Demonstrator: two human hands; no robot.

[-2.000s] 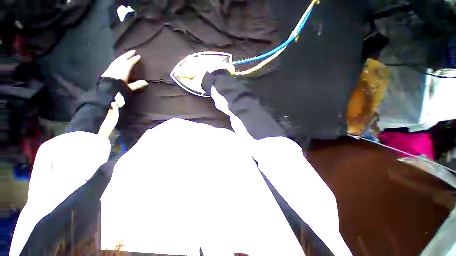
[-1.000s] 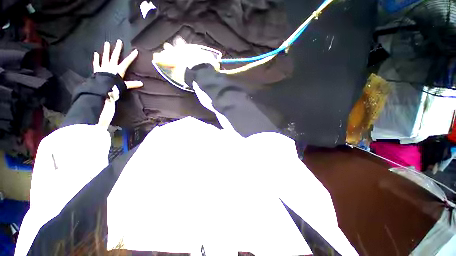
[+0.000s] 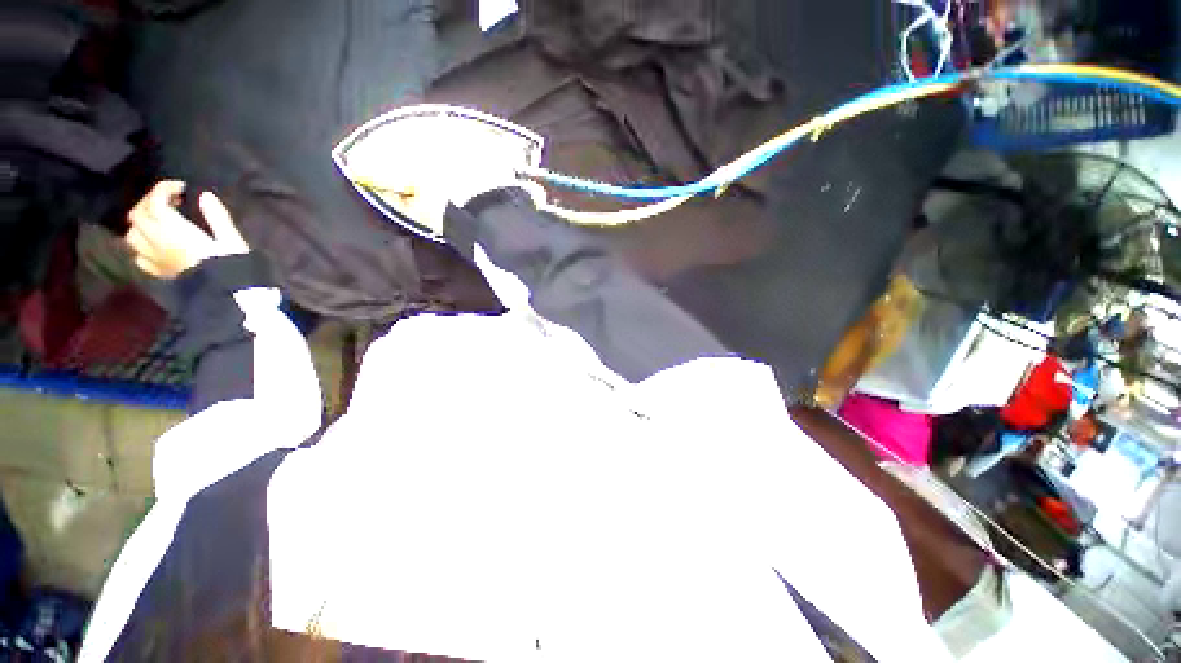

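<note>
A dark brown garment [image 3: 557, 97] lies wrinkled on the dark table cover [image 3: 803, 240]. My right hand [image 3: 453, 188] is shut on the steam iron [image 3: 415, 149], whose pointed tip faces left; the hand is washed out by glare. The iron lies over the garment's left part and the cover. My left hand [image 3: 181, 233] is off the garment to the left, fingers loosely curled and apart, holding nothing visible. A white label [image 3: 496, 13] shows at the top edge of the view.
Blue and yellow hoses [image 3: 816, 123] run from the iron to the upper right. A blue basket [image 3: 1081, 114] and wire-cage fan [image 3: 1075, 233] stand at right. A worn yellow-brown pad [image 3: 870, 339] is at the table's right edge. A blue crate [image 3: 97, 386] with reddish cloth is at lower left.
The iron has moved left along the garment with my right hand. My left hand has left the garment's edge, moved left and curled its fingers. The view has turned, showing more of the right side.
</note>
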